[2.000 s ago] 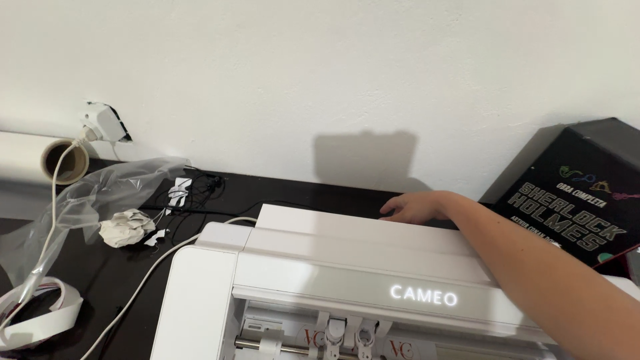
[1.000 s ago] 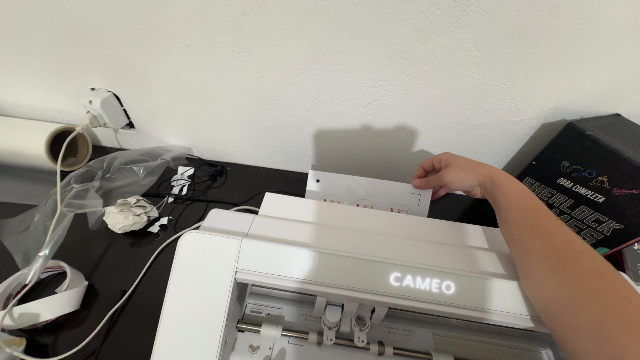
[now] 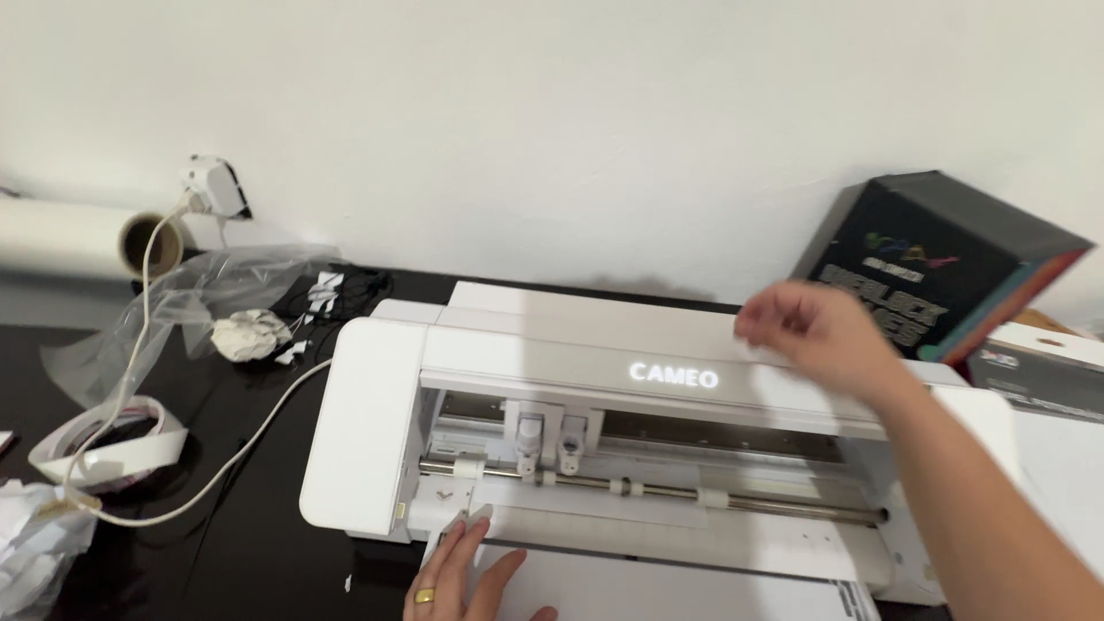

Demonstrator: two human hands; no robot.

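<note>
A white Cameo cutting machine (image 3: 526, 345) stands on the dark table, its front opening showing two tool holders (image 3: 549, 440) and a metal roller bar (image 3: 681, 493). My left hand (image 3: 470, 573), with a gold ring, rests fingers spread on the left part of a white sheet or mat (image 3: 621, 586) at the machine's front. A pale sheet (image 3: 604, 503) lies under the roller bar. Blurred, my right hand (image 3: 798, 332) is over the machine's top right part, fingers bent; no object shows in it.
At left are a white roll (image 3: 69, 237), a crumpled paper ball (image 3: 250, 335), clear plastic film (image 3: 228, 280), a tape roll (image 3: 116, 448), a white cable (image 3: 259, 453) and a wall plug (image 3: 216, 185). A dark book box (image 3: 931, 250) leans behind, right.
My right hand has left the printed sheet it held behind the machine one second ago and come forward. That sheet no longer stands up there. My left hand has come into view at the front.
</note>
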